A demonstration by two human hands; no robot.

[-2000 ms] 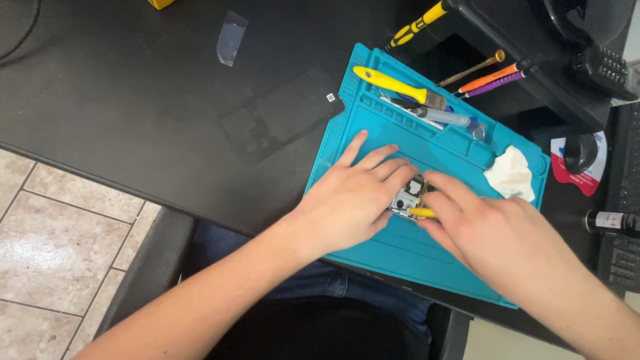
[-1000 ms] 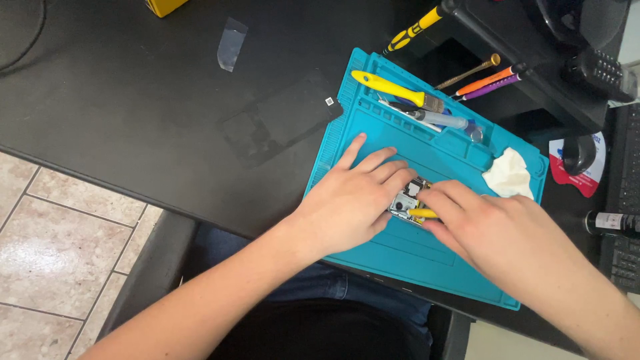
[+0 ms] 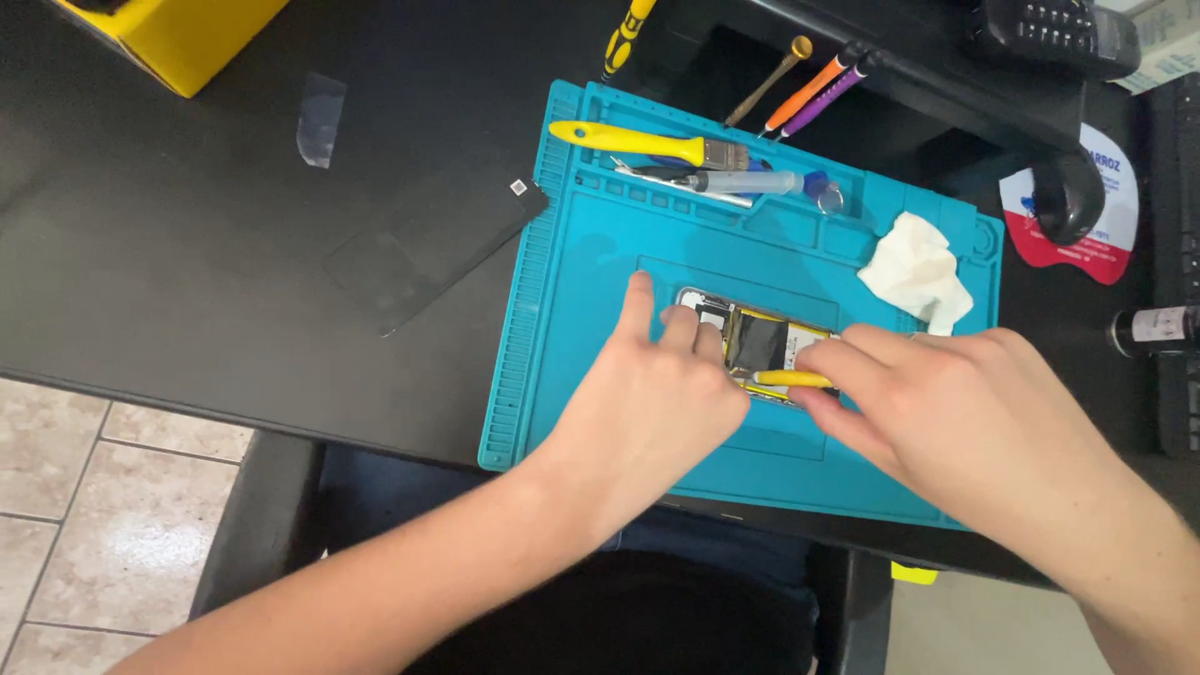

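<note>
An opened smartphone (image 3: 757, 344) lies on a teal silicone repair mat (image 3: 600, 230), its battery and inner parts showing. My left hand (image 3: 656, 398) rests on the phone's left end, several fingers bent over it and the index finger stretched out over the mat. My right hand (image 3: 914, 394) is at the phone's right end and holds a slim yellow tool (image 3: 792, 379) between thumb and fingers. The tool points left, its tip low over the phone near the battery; whether it touches cannot be told. My fingers hide both ends of the phone.
A yellow-handled brush (image 3: 628, 140) and a syringe (image 3: 745, 182) lie in the mat's upper tray. White crumpled tissue (image 3: 917, 270) is at the right. Screwdrivers (image 3: 806, 92) stand behind. A dark flat panel (image 3: 431, 258) lies left of the mat, a small bottle (image 3: 1158, 330) far right.
My right hand has shifted right relative to my left hand, uncovering more of the phone's middle, with the battery now in sight. The yellow tool is still in my right hand.
</note>
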